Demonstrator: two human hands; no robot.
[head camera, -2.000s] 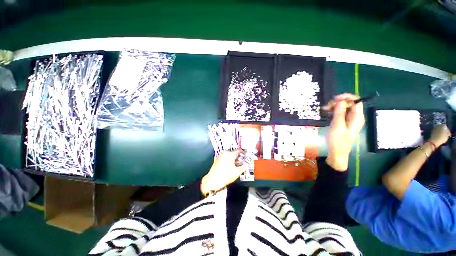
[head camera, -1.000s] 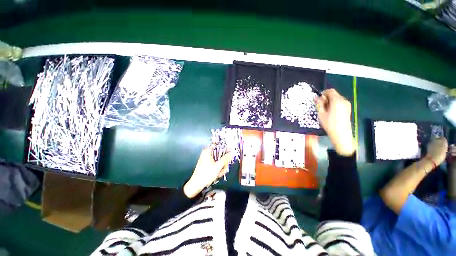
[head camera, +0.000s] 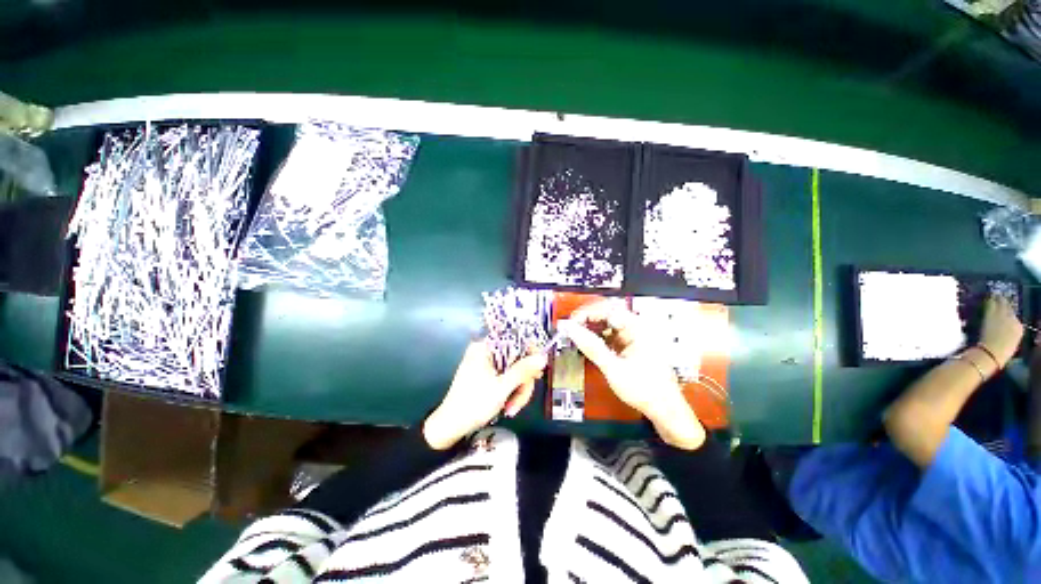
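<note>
My left hand (head camera: 485, 386) holds a fanned bunch of thin pale strips (head camera: 516, 324) with dark streaks. My right hand (head camera: 631, 374) is at the left hand's fingertips, over the orange board (head camera: 712, 394). Its fingers are bent together; what they hold is too small and blurred to name. The pale jig (head camera: 567, 402) shows at the board's left edge, partly behind the hands. White blocks with dark spots (head camera: 682, 325) lie on the board, partly hidden by my right hand. Above stand two black trays, the left with scattered specks (head camera: 574, 238), the right with heaped small white parts (head camera: 688, 234).
A large black tray of heaped strips (head camera: 160, 262) stands at far left, beside a shiny plastic bag (head camera: 325, 217). An open cardboard box (head camera: 155, 462) is below the bench edge. At right, beyond the yellow-green line (head camera: 816, 308), a person in blue reaches to a tray of white parts (head camera: 910, 317).
My right hand has moved from the right parts tray down and left to meet my left hand over the board. My left hand still holds the strips.
</note>
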